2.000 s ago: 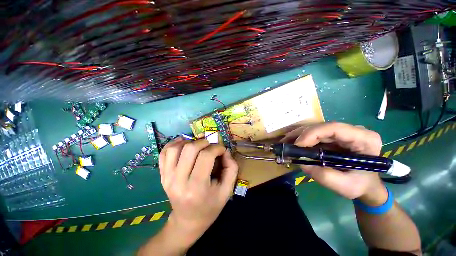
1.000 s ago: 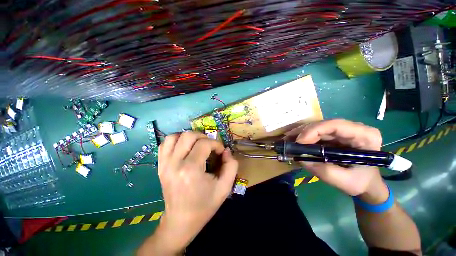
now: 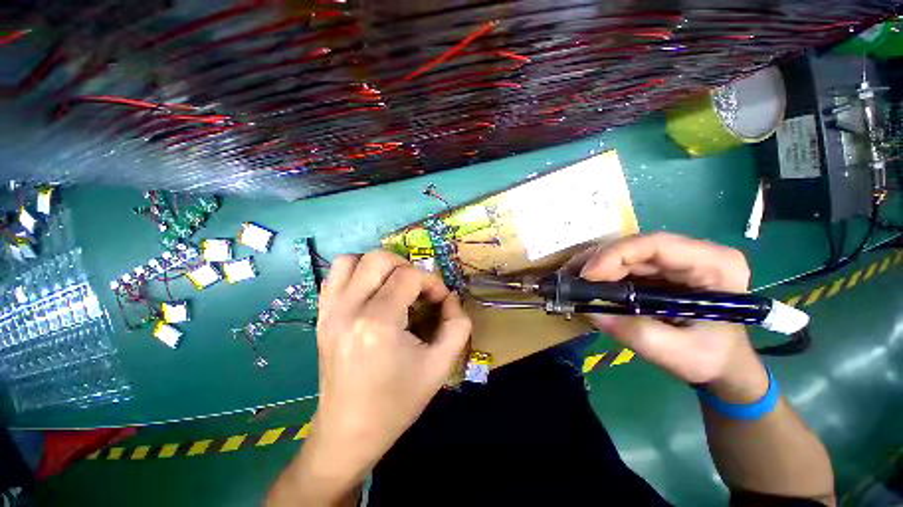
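Observation:
My right hand (image 3: 673,307) grips the black soldering iron (image 3: 683,300). The iron's tip and thin curved feed tube (image 3: 510,304) reach the near end of the green circuit board strip (image 3: 445,252). The strip lies on the tan work board (image 3: 525,332), with red and dark leads around it. My left hand (image 3: 391,337) has thumb and forefinger pinched beside the iron's tip, on what looks like a thin lead wire, mostly hidden by the fingers. One battery (image 3: 423,259) lies left of the strip. Another battery (image 3: 477,368) is at the work board's near edge.
Stacked battery trays (image 3: 396,89) with red and black wires fill the far side. Finished assemblies (image 3: 158,267) and a clear plastic tray (image 3: 59,332) are at left. A white label (image 3: 569,218) lies on the work board. A solder waste tin (image 3: 728,114) and black box (image 3: 817,149) stand at right.
The view has shifted slightly, so the parts at left sit a little further right. Both hands stay in nearly the same place at the strip, with the iron still in my right hand.

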